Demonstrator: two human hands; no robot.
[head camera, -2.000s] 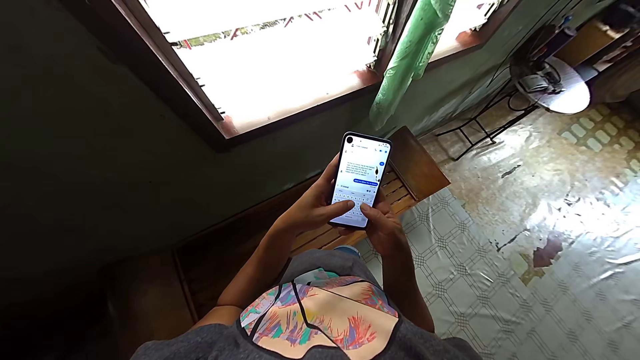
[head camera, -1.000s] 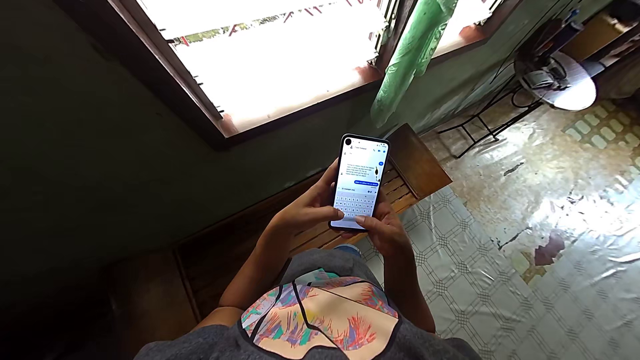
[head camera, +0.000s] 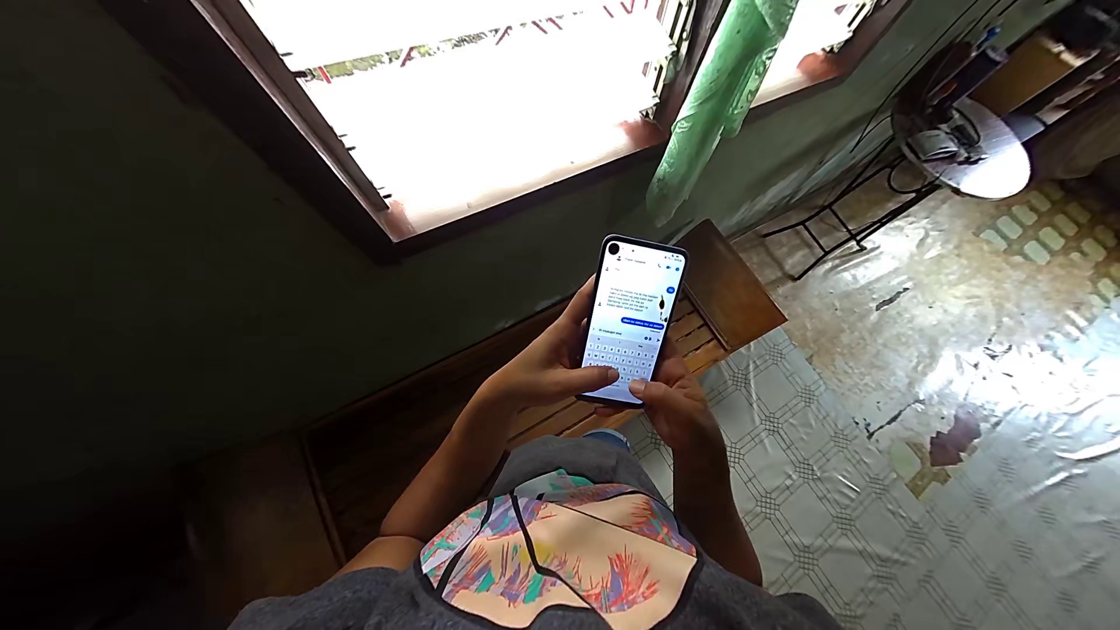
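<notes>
A smartphone with a lit screen is held upright between both hands near the middle of the head view. The screen shows a chat with an on-screen keyboard across its lower part. My left hand grips the phone's left edge, its thumb lying over the keyboard. On the lower right edge, my right hand also holds the phone, its thumb tip at the bottom right of the keyboard. The fingers behind the phone are mostly hidden.
A wooden bench runs along the wall beneath a louvred window. A green curtain hangs at the window frame. At the upper right stands a round table with things on it. Patterned, worn floor covering lies to the right.
Both thumbs have shifted over the keyboard; the left thumb was farther left one second ago. The phone remains in both hands.
</notes>
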